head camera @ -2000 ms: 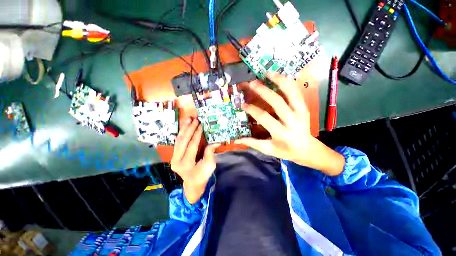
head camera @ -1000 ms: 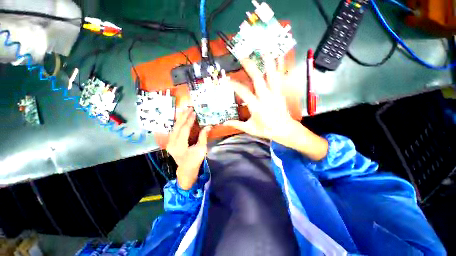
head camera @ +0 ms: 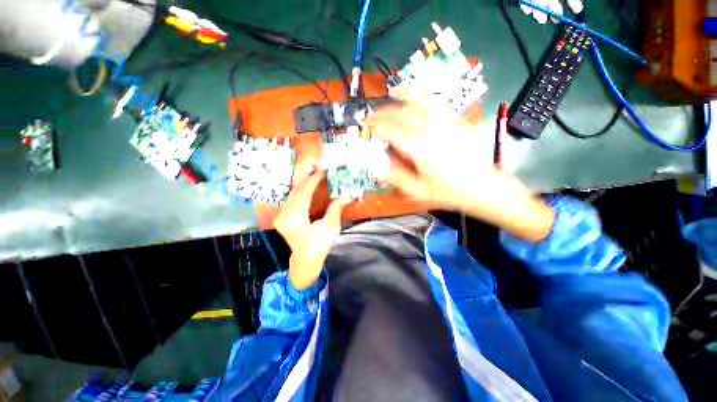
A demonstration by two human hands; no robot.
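A green-white circuit board (head camera: 354, 166) lies on the orange mat (head camera: 424, 206), its connector edge against the black connector block (head camera: 316, 118). My left hand (head camera: 308, 224) has its fingertips and thumb at the board's left and lower edge. My right hand (head camera: 428, 157) is blurred and overexposed at the board's right side, reaching toward the connector block; its fingers are hard to make out. A blue network cable (head camera: 360, 47) runs down to the block. A second board (head camera: 262, 169) lies left on the mat, and a third (head camera: 444, 72) at the upper right.
Another board (head camera: 163, 140) and a small board (head camera: 38, 146) lie at left. A red marker pen (head camera: 501, 133) and a black remote control (head camera: 552, 81) are at right. AV plugs (head camera: 195, 26) lie at upper left. An orange test box (head camera: 682, 51) stands at the upper right corner.
My right hand has shifted from spread beside the board toward the connector block and is now blurred. My left hand stays at the board's left edge. The camera view has shifted.
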